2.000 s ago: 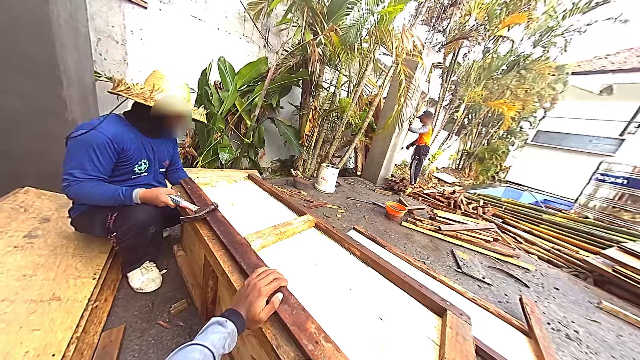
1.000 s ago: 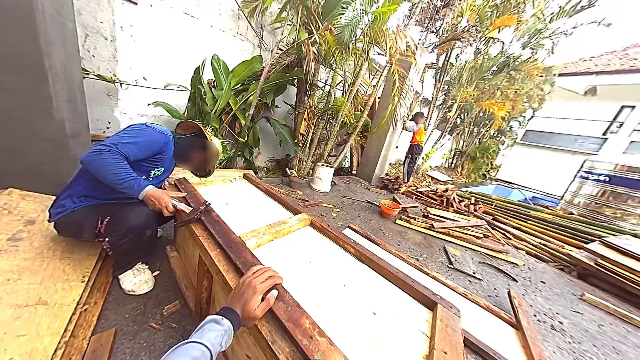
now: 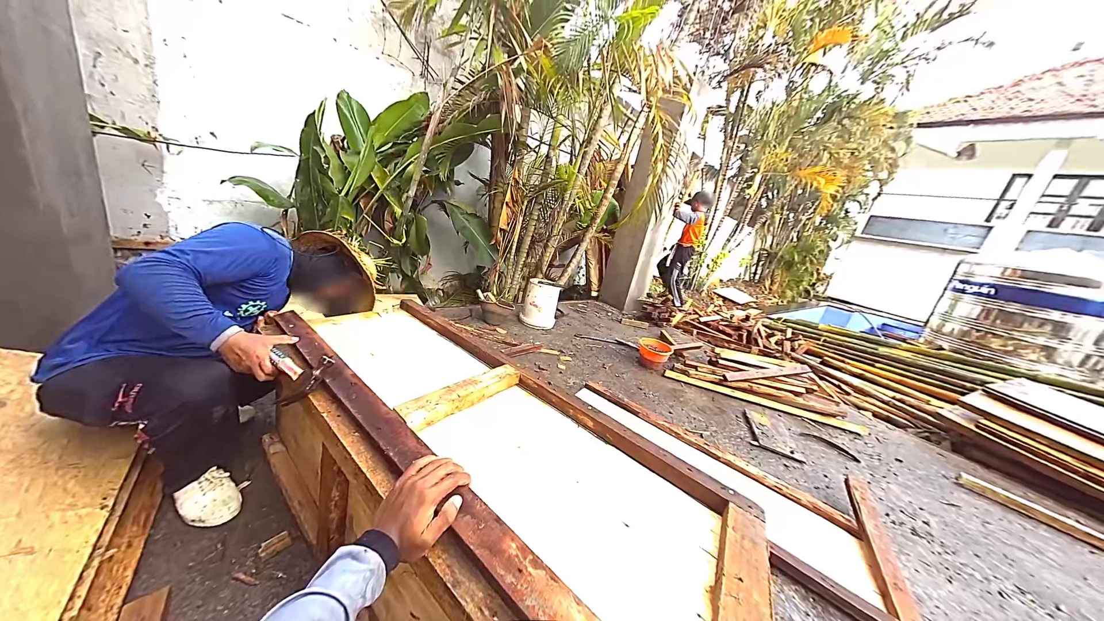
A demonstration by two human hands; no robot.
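Observation:
My left hand [image 3: 423, 509] lies palm down on a long reddish-brown wooden beam [image 3: 509, 552], fingers curled over it and thumb toward me. The beam runs along the near edge of a wooden frame with white panels [image 3: 561, 457] and a pale crosspiece [image 3: 457, 395]. This frame rests on a plywood-sided wooden form [image 3: 362, 457]. At the beam's far end a crouching co-worker [image 3: 190, 293] in a blue shirt and straw hat holds a hand tool [image 3: 286, 364], whose exact kind is unclear, beside a curved dark metal piece [image 3: 317, 379]. My right hand is out of view.
A plywood sheet [image 3: 52, 483] lies at left. Another white-panelled frame [image 3: 742, 483] is beyond the first. Farther back are a white bucket [image 3: 540, 304], an orange basin [image 3: 655, 351], scrap wood [image 3: 768, 371], bamboo poles [image 3: 871, 366] and a person in an orange vest [image 3: 693, 233].
The co-worker has leaned forward, head now low over the beam's far end; two seconds ago they sat more upright. My left hand has stayed on the beam.

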